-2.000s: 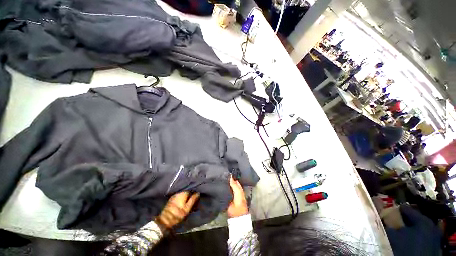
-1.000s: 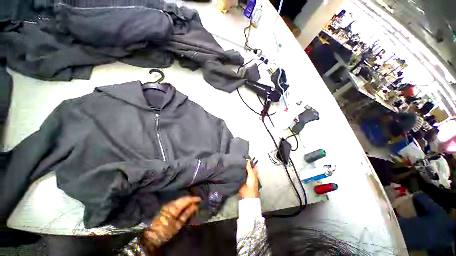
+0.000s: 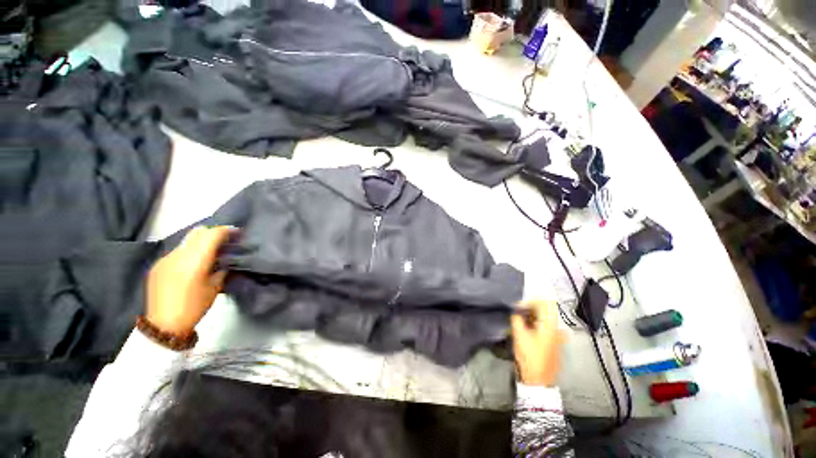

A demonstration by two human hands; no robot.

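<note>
A dark grey zip hoodie point(image 3: 313, 228) lies front up on the white table, its lower part folded up and over. A black hanger point(image 3: 383, 161) hook sticks out at its neck. My left hand point(image 3: 186, 277), with a bead bracelet at the wrist, pinches the left end of the fold. My right hand point(image 3: 535, 344) grips the right end of the fold, with a small dark thing at its fingertips that I cannot make out. Both hands are slightly blurred.
More dark grey hoodies lie heaped at the far side point(image 3: 331, 80) and left point(image 3: 80, 179). Black cables point(image 3: 573, 277), a black tool point(image 3: 642, 246), a green spool point(image 3: 658, 323), a blue-and-white tube point(image 3: 658, 360) and a red spool point(image 3: 673, 391) are at right. The white table point(image 3: 707, 295) has a curved edge.
My left hand has moved from the bottom middle to the left end of the fold. The hem is now stretched wide between both hands. The view has shifted left.
</note>
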